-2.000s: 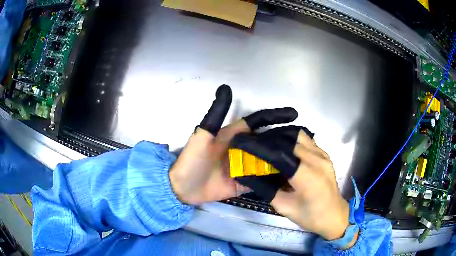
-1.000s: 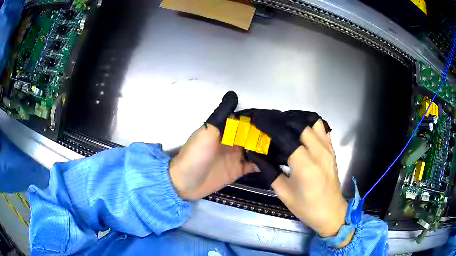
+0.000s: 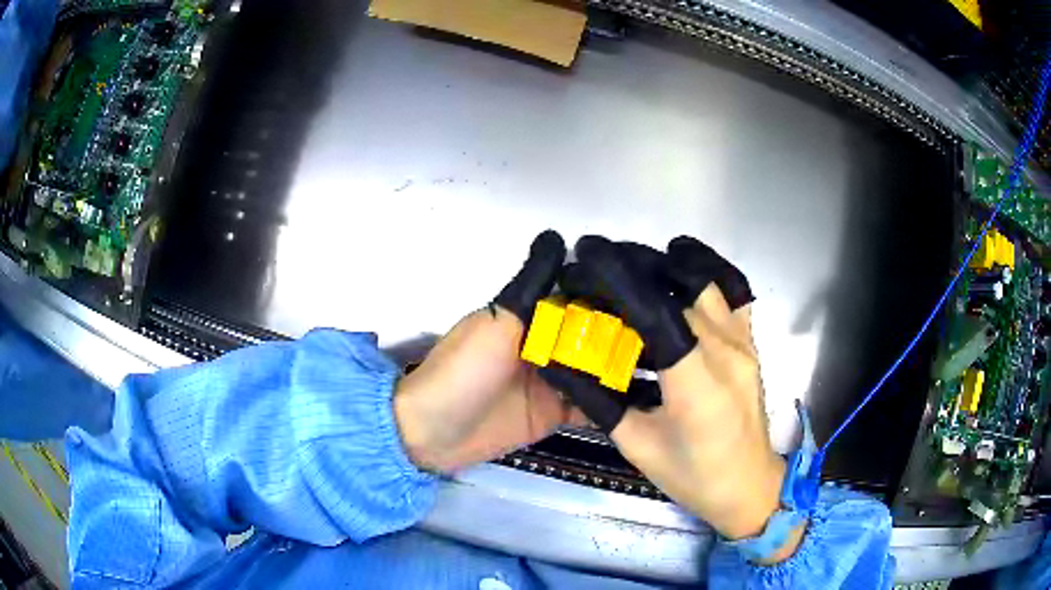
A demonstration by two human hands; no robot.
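A row of several yellow box capacitors [image 3: 582,343] lies side by side between my two hands, above the shiny metal surface. My right hand [image 3: 680,357], with black finger cots and a blue wrist strap, grips the row from the right with thumb and fingers. My left hand [image 3: 490,369] is cupped on the left, its black-covered thumb upright at the row's left end. The left fingers are mostly hidden behind the capacitors and my right hand, so how firmly they hold the row is unclear.
A green circuit board [image 3: 115,127] in a dark pallet sits at the left. Another board [image 3: 1003,346] with yellow capacitors sits at the right. A brown cardboard strip [image 3: 496,25] lies at the far edge. Chain rails run along both sides. A blue cord [image 3: 910,360] rises from my right wrist.
The left fingers, spread two seconds ago, have closed in around the row. The capacitors turned and shifted, now sitting slightly lower and further right than one second ago.
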